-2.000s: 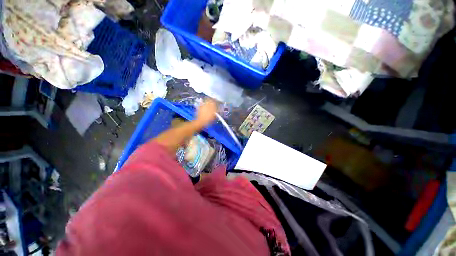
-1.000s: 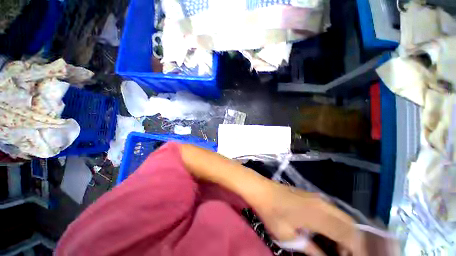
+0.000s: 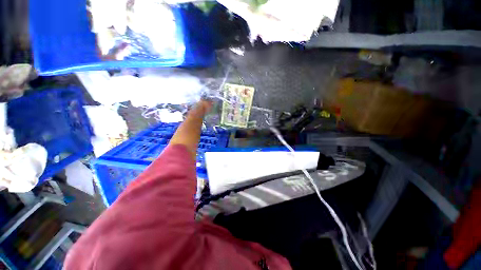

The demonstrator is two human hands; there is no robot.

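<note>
My left hand [image 3: 202,107], small and blurred, is stretched out over the floor beyond the blue crate, at the end of the red-sleeved arm. Its fingers appear closed on a thin white tape [image 3: 318,191]. The tape runs right from the fingertips, then down across the dark lap area to the bottom edge. A white card [image 3: 253,167] lies near the lap, beside the tape. My right hand is not in view.
A slatted blue crate [image 3: 118,173] stands under my left arm. Another blue crate [image 3: 105,67] holds pale cloth at the top left. A printed card [image 3: 237,105] and white scraps [image 3: 153,88] lie on the floor. Metal machine-stand bars [image 3: 416,184] are at the right.
My left hand went from beside the blue crate down to the lower right near the lap, and is now stretched far forward again. The tape now extends across the lap. The view has shifted.
</note>
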